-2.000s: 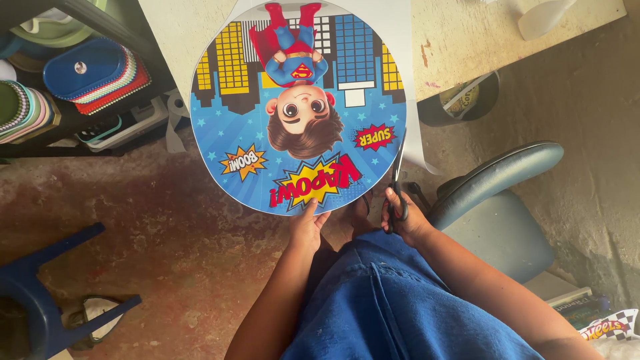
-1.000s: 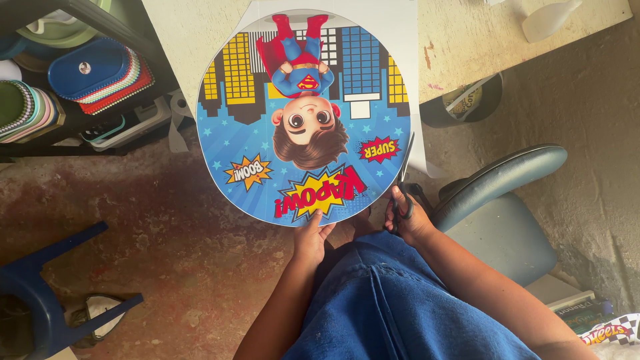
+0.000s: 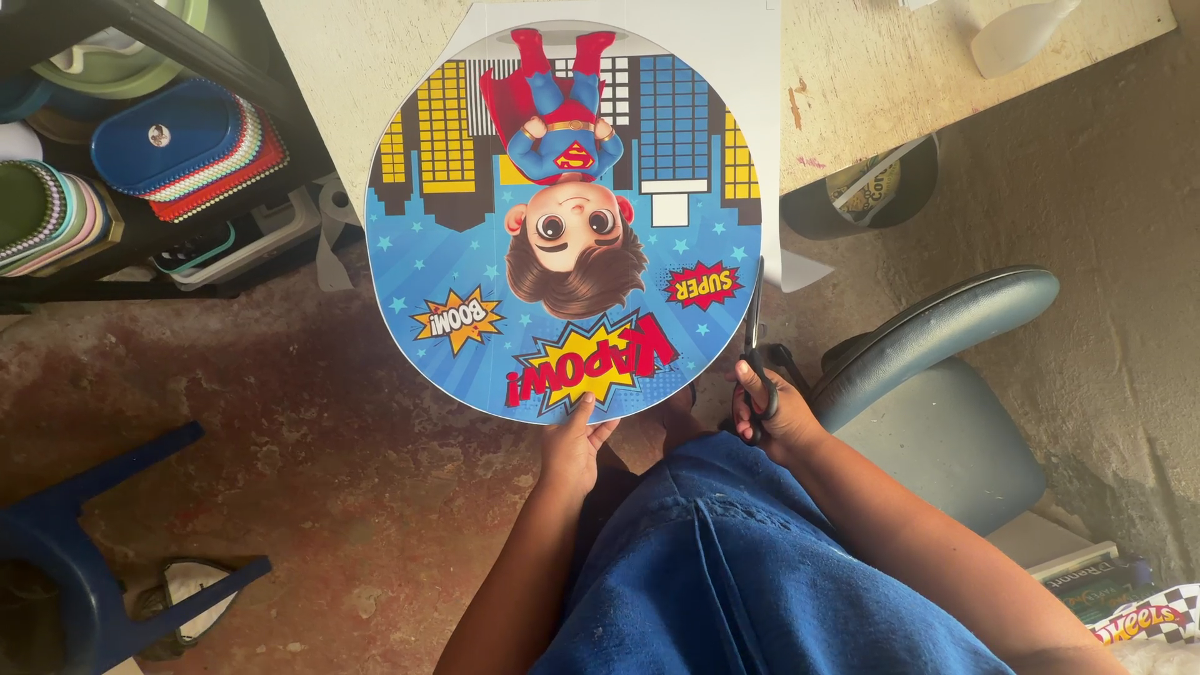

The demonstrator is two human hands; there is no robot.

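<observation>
A printed paper sheet with a round superhero picture (image 3: 572, 225) reaches from the table over its near edge, the picture upside down to me. Its lower curve is cut close to the print, while white paper (image 3: 771, 169) remains around the upper part. My left hand (image 3: 574, 445) pinches the bottom rim, thumb on the printed face. With its fingers through the handles, my right hand (image 3: 771, 412) holds black-handled scissors (image 3: 756, 323). Their blades stand at the picture's right edge, pointing up along it; how far apart the blades are cannot be told.
The pale wooden table (image 3: 872, 84) lies ahead. At the left, a dark shelf holds stacked oval lids (image 3: 169, 136). A blue plastic stool (image 3: 66, 534) stands lower left, a grey padded chair (image 3: 937, 431) close on the right. A dark bucket (image 3: 867, 192) sits below the table.
The round picture has turned slightly, and the scissors have moved up along its right edge since the earliest frame. Both hands keep their holds.
</observation>
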